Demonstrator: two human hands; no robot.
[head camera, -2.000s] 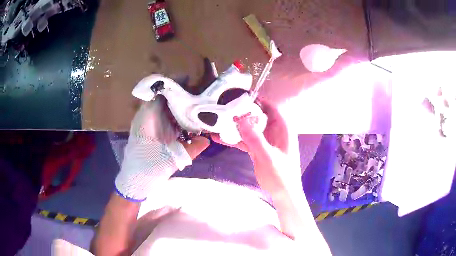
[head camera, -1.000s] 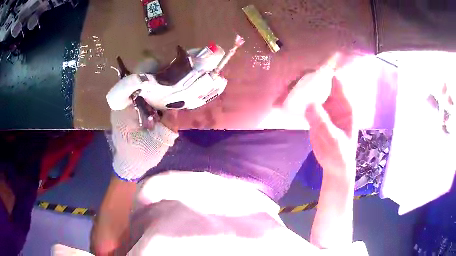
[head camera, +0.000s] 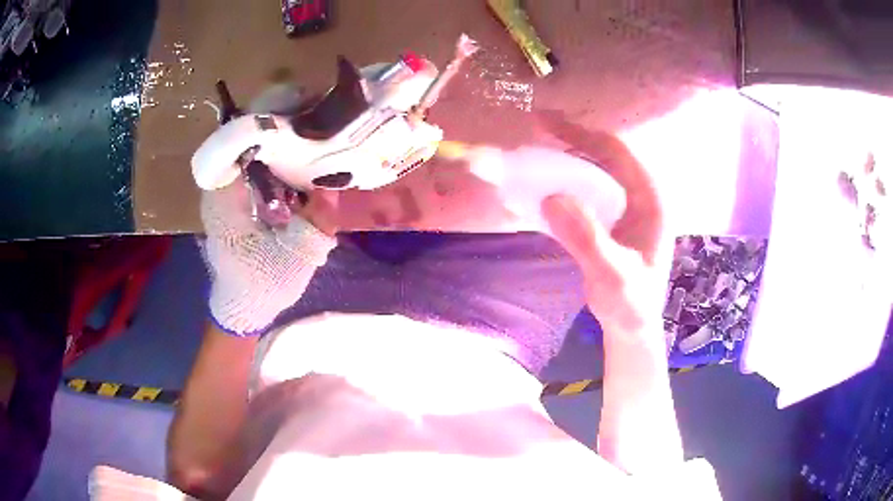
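A white toy scooter body (head camera: 367, 154) with a dark seat, a red tail light and a pale rod at its rear is over the brown bench cover (head camera: 392, 210). My left hand (head camera: 262, 259), in a white knit glove, holds it by its front end; the fingers are partly hidden by the body. My bare right hand (head camera: 612, 235) grips a white squeeze bottle (head camera: 558, 184). The bottle's yellowish nozzle points left, at the rear end of the scooter body; whether it touches cannot be told.
A red and black packet (head camera: 305, 16) and a gold flat tool (head camera: 522, 37) lie at the far side. A blue bin of small parts (head camera: 713, 294) is below the bench at right, beside a glaring white tray (head camera: 822, 264). A dark green surface (head camera: 69, 147) is at left.
The bottle, lying on the bench two seconds ago, is now in my right hand, and its nozzle has swung left to the scooter. My left hand has turned the scooter seat-up and moved it left.
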